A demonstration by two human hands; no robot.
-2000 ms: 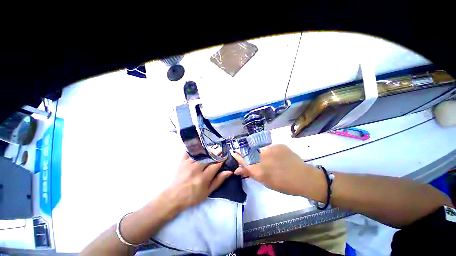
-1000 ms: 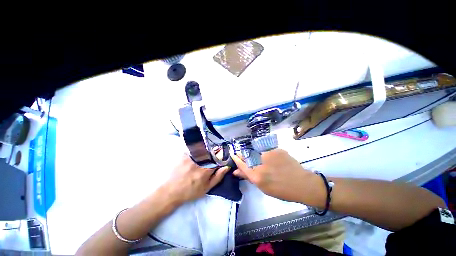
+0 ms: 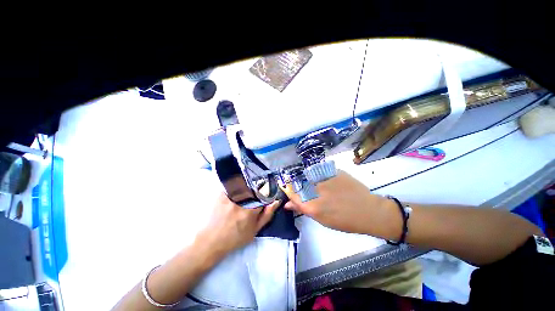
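Observation:
A navy fabric piece (image 3: 281,225) lies under my hands just in front of the needle area (image 3: 281,182), joined or laid against a white fabric piece (image 3: 268,270) that hangs over the table's front edge. My left hand (image 3: 234,222) holds the navy piece from the left, partly under the glossy dark curved guard (image 3: 231,170). My right hand (image 3: 331,203) has its thumb and finger on the navy piece close to the needle area. The ribbed grey knob (image 3: 321,172) partly covers the right fingers. The presser foot is mostly hidden by fingers and guard.
The white machine head (image 3: 401,73) spans the back, with tension parts (image 3: 313,149) and a brown patch (image 3: 281,68). At right are a strapped gold-brown object (image 3: 420,115), pink and blue snips (image 3: 426,154) and a pale rounded object (image 3: 538,121). A grey marked strip (image 3: 359,264) runs along the front edge.
The view has shifted slightly. Both hands stay at the needle area. Less navy fabric shows than two seconds ago, and the white cloth below has folded and changed shape.

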